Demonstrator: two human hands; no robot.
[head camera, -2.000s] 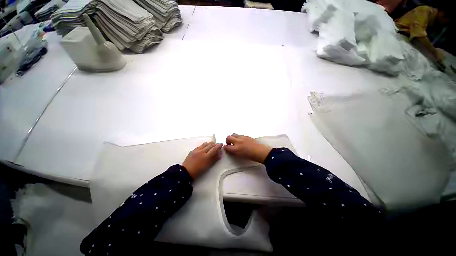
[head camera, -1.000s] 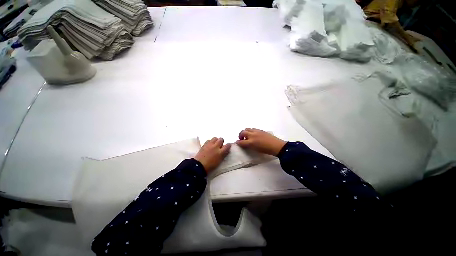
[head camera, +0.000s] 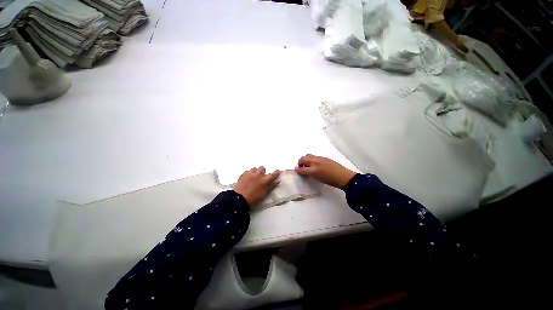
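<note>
An off-white garment body (head camera: 121, 227) lies at the table's front edge, its lower part hanging over. Its U-shaped neckline (head camera: 253, 290) hangs below the edge. A narrow shoulder strap (head camera: 288, 186) lies on the table between my hands. My left hand (head camera: 257, 185) lies on the strap's near end, fingers bent, thumb toward the right. My right hand (head camera: 324, 171) pinches the strap's upper edge with its fingertips. The hands are a short gap apart.
A flat pile of off-white pieces (head camera: 412, 145) lies at right. White bundles (head camera: 370, 36) and clear plastic (head camera: 485, 91) are behind it. A folded stack (head camera: 67, 30) and an off-white holder (head camera: 36, 79) stand far left. A person's arm (head camera: 445, 30) shows at the upper right.
The view has shifted to the right, so the table things sit further left. My right hand has moved further from my left along the strap. The strap now lies narrower, and the neckline hangs lower.
</note>
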